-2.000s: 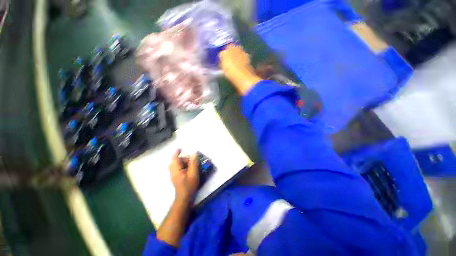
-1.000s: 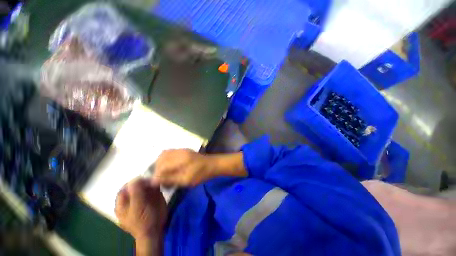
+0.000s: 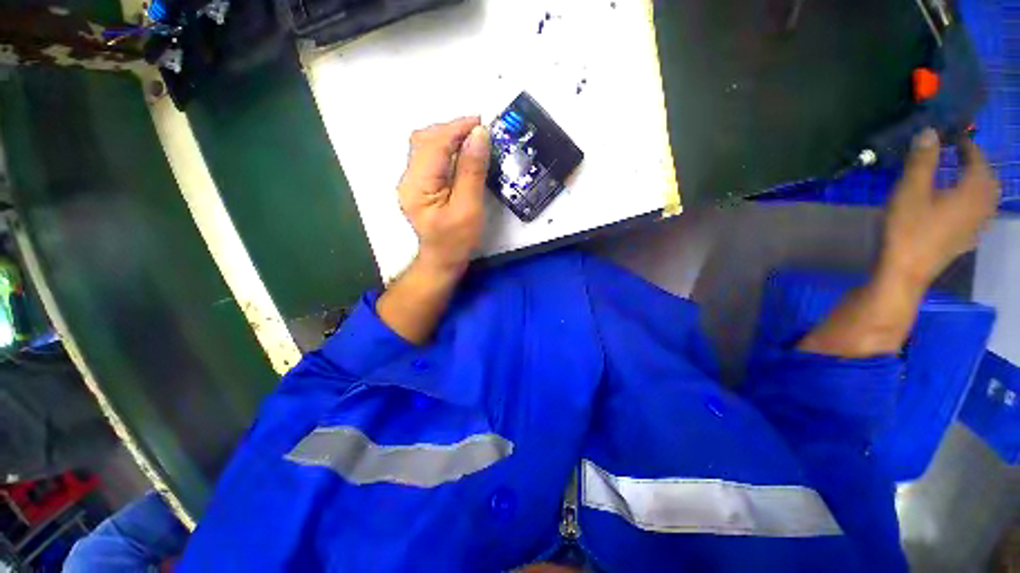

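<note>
A black plastic housing (image 3: pixel 553 140) lies flat on the white work sheet (image 3: pixel 386 112), with a small board with silvery parts and a blue ribbed piece (image 3: pixel 512 122) inside. My left hand (image 3: pixel 445 193) is at its left edge, thumb and forefinger pinched close together; whether they grip the edge or a thin wire cannot be told. My right hand (image 3: pixel 940 213) is at the far right, fingers spread and slightly blurred, just below the soldering gun (image 3: pixel 951 95) with its orange trigger. The gun lies on the right of the bench; I see no grip on it.
Black units with blue pieces (image 3: pixel 173 34) stand at the top left. A dark housing part (image 3: pixel 358 17) lies at the sheet's far edge. A worn cream metal edge (image 3: pixel 229 241) runs along the left, beside a green strip (image 3: pixel 101 224). Blue bins (image 3: pixel 951 358) are at the lower right.
My hands were together over the sheet; my right hand has moved away right to the gun. The housing now shows beside my left hand. The view has shifted, and the wire bags are out of it.
</note>
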